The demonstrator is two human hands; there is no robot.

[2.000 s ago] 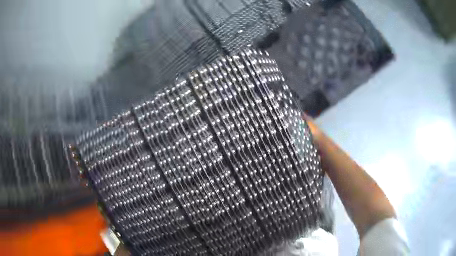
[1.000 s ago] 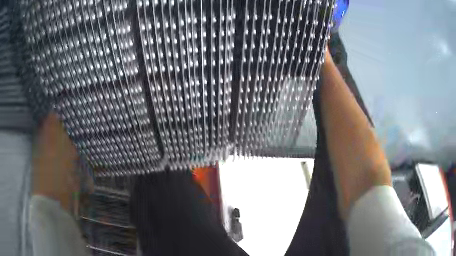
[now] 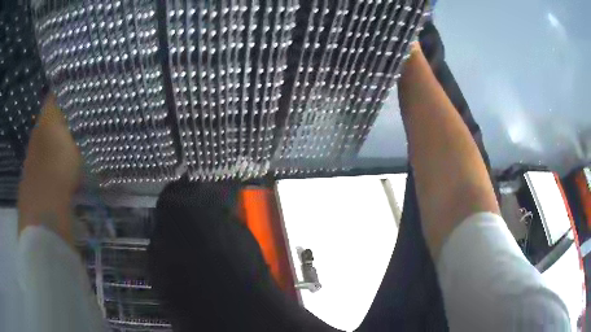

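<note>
A bulky stack of black trays with rows of shiny edges fills the upper left and middle of the view, in front of my body. My left forearm runs up to its left side, and only the wrist end of my left hand shows. My right forearm runs up to its right edge, where the wrist end of my right hand shows. My fingers are hidden behind or under the stack. The stack sits between both hands, which appear to hold it.
Below are my dark-clothed legs and a white panel with a metal latch and orange edge. A wire rack stands at lower left. More dark ribbed trays are at far left. White-and-orange equipment is at right.
The stack sits slightly higher and further left in view than a second ago. Both forearms remain at its sides. More of the white panel and its latch shows below.
</note>
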